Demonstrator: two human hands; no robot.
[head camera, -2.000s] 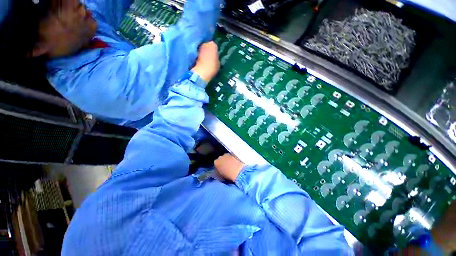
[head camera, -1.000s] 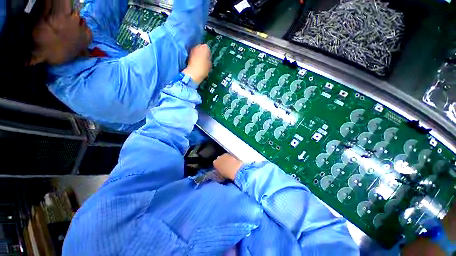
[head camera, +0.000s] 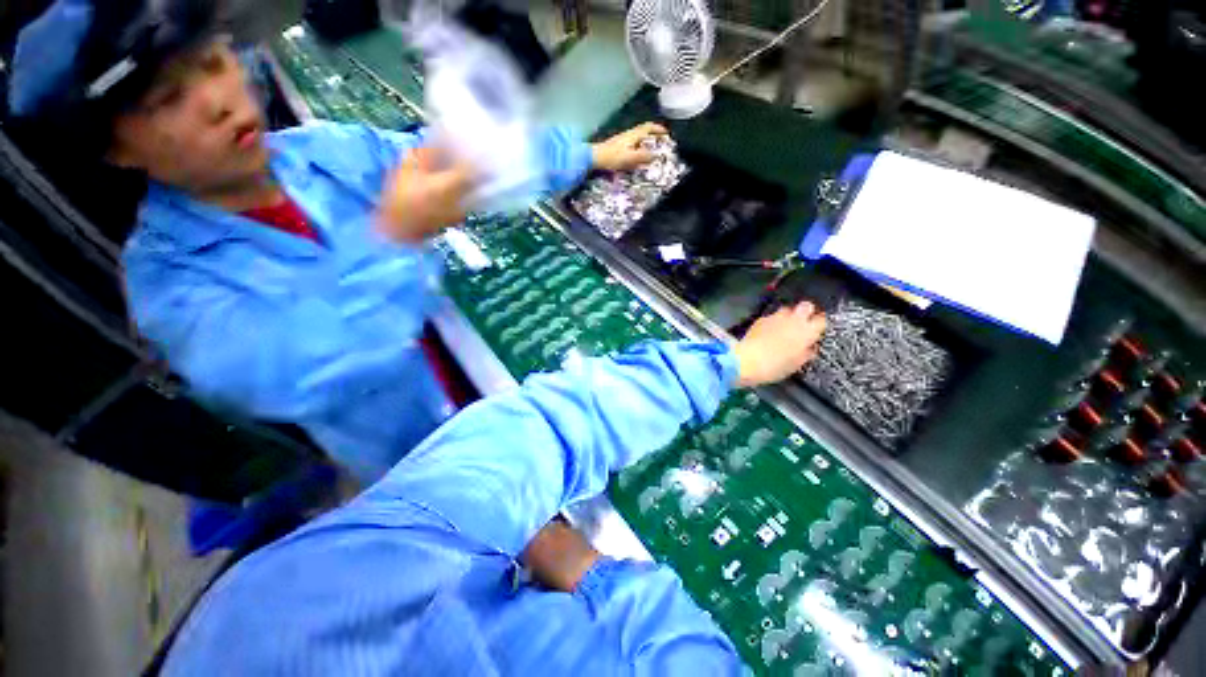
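My left hand (head camera: 780, 347) reaches over the far rail, its fingertips at the near-left edge of the pile of silver-grey leaded components (head camera: 880, 376) in a black tray. Whether the fingers hold a component cannot be told. My right hand (head camera: 561, 553) is low near my body, at the near edge of the line, partly hidden by my left sleeve; its fingers do not show. The large green circuit board (head camera: 741, 500), with rows of white half-filled circles and bright glare, lies below my left forearm, which covers part of it.
A neighbouring worker (head camera: 265, 265) at the left holds a blurred white object (head camera: 479, 113), other hand at a whiter parts pile (head camera: 616, 201). Beyond the metal rail (head camera: 846, 456) are a clipboard (head camera: 965, 238), a red-handled tool (head camera: 780, 266), a white fan (head camera: 671, 53) and coils (head camera: 1111, 410) with clear plastic.
My left hand has moved from above the board to the grey pile. The view has swung up, showing the fan, clipboard and coils. The neighbour's face has lifted, and a white object is in their hand.
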